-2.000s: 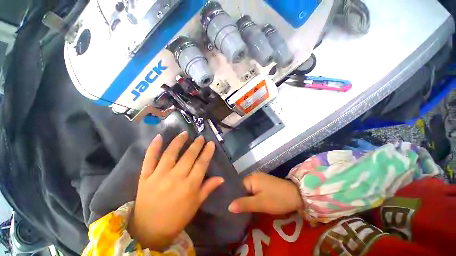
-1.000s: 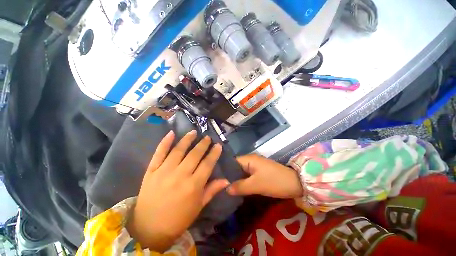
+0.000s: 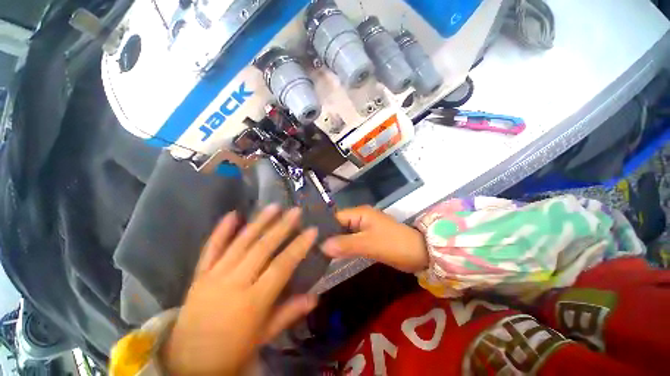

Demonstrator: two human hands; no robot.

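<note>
A dark grey garment panel lies at the presser foot of the white and blue overlock machine marked "JACK". My left hand, slightly blurred, is over the panel with its fingers spread, pointing toward the foot. Whether its palm touches the cloth cannot be told. My right hand pinches the panel's right edge between thumb and fingers, just below the foot. The needle area is dark and cluttered.
A pink-and-blue cutter lies on the white table. A safety label is right of the needle area, above a dark inset. A coiled grey cord lies behind. A dark garment pile is at left.
My right hand has moved left and up toward the foot along with the panel's edge. My left hand has shifted slightly down and left. Less cloth lies below my hands.
</note>
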